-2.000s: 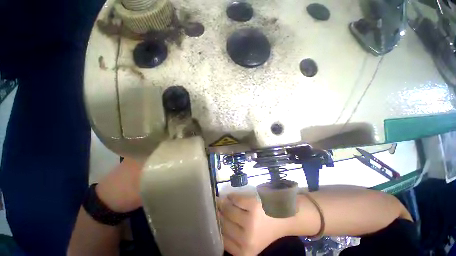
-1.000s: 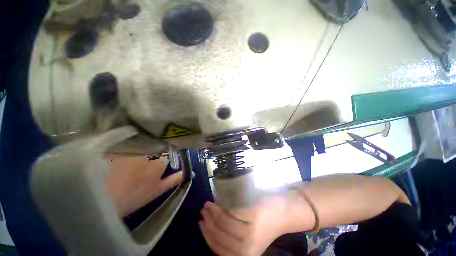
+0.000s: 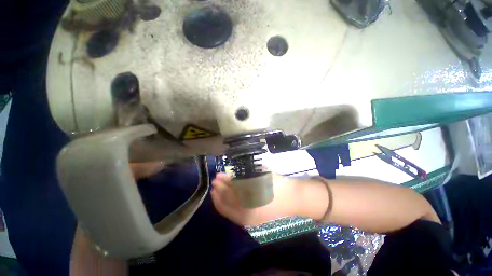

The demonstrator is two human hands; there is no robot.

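Observation:
Dark navy fabric (image 3: 46,178) hangs left of the cream sewing machine head (image 3: 172,70); more dark cloth shows through the take-up guard (image 3: 102,194). My left hand (image 3: 144,169) is mostly hidden behind the guard; only a strip of skin shows, with the forearm below. My right hand (image 3: 248,202) is behind and below the tension assembly (image 3: 251,186), its fingers bent beside the dark cloth. Whether it grips the cloth cannot be told. The needle and presser foot area is hidden or too small to make out.
Dark red-handled snips (image 3: 400,161) lie on the table to the right, beside a pale flat strip with a hooked end (image 3: 412,141). A small navy scrap (image 3: 330,160) lies behind my right wrist. The green ruler-marked table edge (image 3: 283,229) runs below my right forearm. A clear box (image 3: 480,143) is far right.
The view first shifted right along the head, then slightly back. My left hand, clearer through the guard a second ago, is now mostly hidden. My right hand sits higher, baring the green edge.

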